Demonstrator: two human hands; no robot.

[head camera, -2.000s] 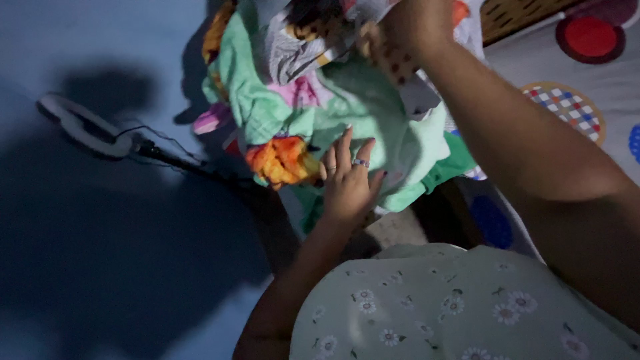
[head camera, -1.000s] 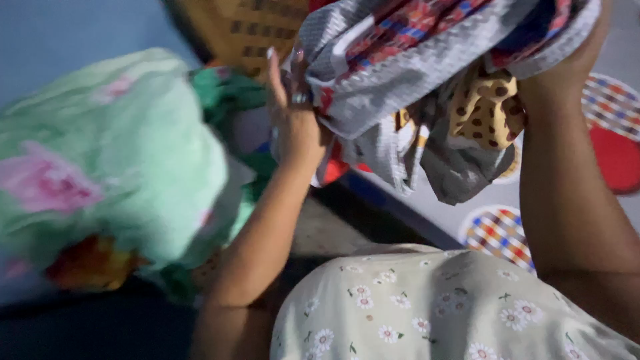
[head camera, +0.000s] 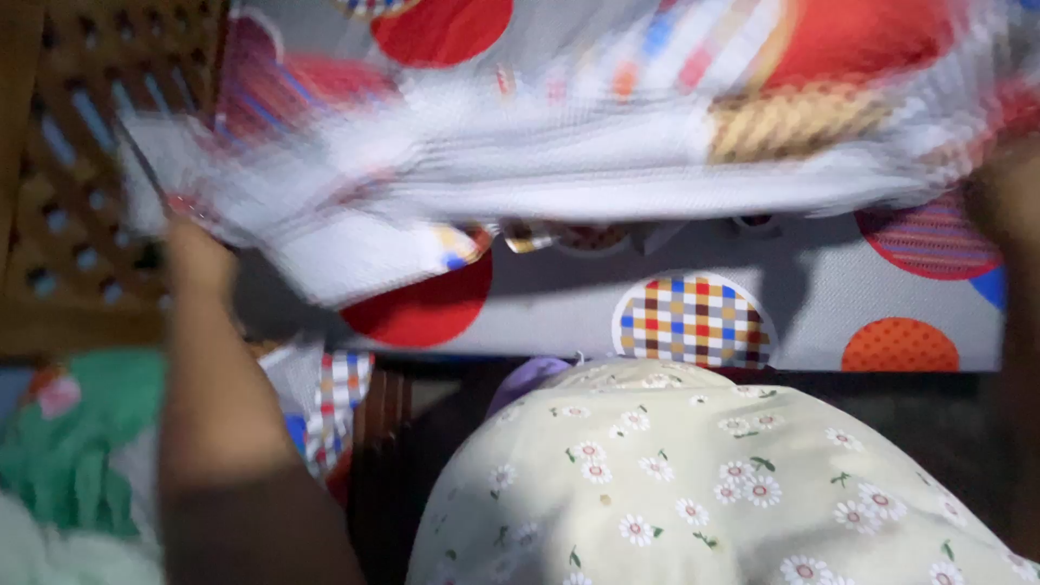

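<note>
A whitish patterned cloth (head camera: 552,162), blurred by motion, is stretched between my two hands above a grey bed sheet or mattress cover (head camera: 561,301) with red, orange and checked circles. My left hand (head camera: 195,236) grips the cloth's left end; the fingertips are blurred. At the right edge my right hand (head camera: 1007,179) is at the cloth's other end, dark and blurred, its fingers mostly hidden. Red, blue and tan patches show on the cloth.
A brown lattice panel with holes (head camera: 81,187) stands at the upper left. Green cloth (head camera: 89,431) lies at the lower left, beside a hanging checked cloth (head camera: 341,406). The wearer's daisy-print garment (head camera: 691,487) fills the bottom centre.
The bunched cloth between my hands is now spread wide, and my hands are farther apart. The view has swung to the right, leaving the green cloth at the lower left.
</note>
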